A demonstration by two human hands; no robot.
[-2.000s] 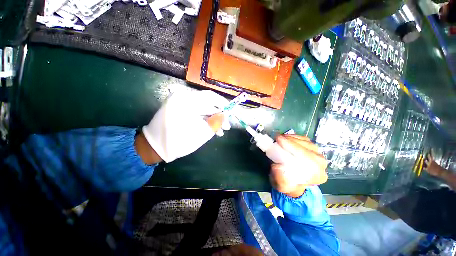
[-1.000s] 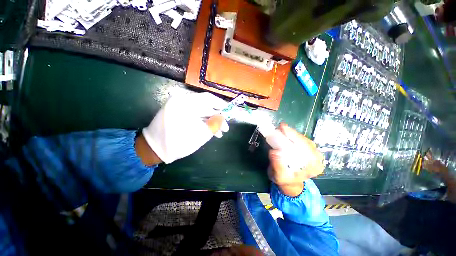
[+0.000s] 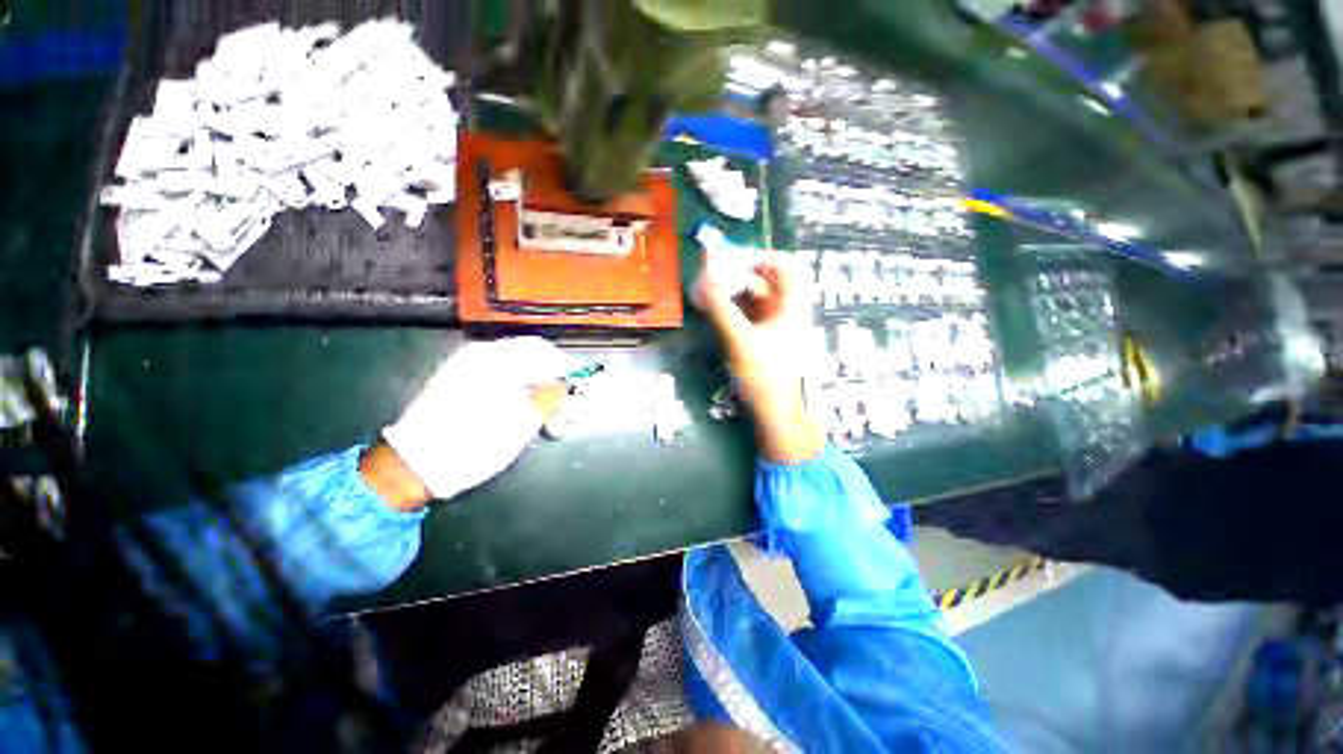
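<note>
My left hand (image 3: pixel 474 416), in a white glove, pinches a small pale part with blue-green detail (image 3: pixel 585 373) in front of the orange-brown fixture (image 3: pixel 479 280). My bare right hand (image 3: pixel 763 317) is right of the fixture, fingers curled, just below a white crumpled wipe (image 3: pixel 725 189). A whitish, blurred shape (image 3: pixel 722 261) shows at its fingertips; whether this is the squeeze bottle, and whether it is gripped, cannot be told. A pale slotted piece (image 3: pixel 577 233) lies in the fixture, under the olive-green press head (image 3: pixel 597 103).
A heap of white plastic housings (image 3: pixel 295 140) lies in the black textured bin (image 3: pixel 354 280) at upper left. Clear trays with rows of silvery-white parts (image 3: pixel 899 354) stand at right, with another clear tray (image 3: pixel 1083 354) beyond. A bright glare and small pieces show between my hands.
My right hand has moved up and away from the part, to the right side of the fixture. My left hand still holds the part. The view has shifted, showing more of the heap.
</note>
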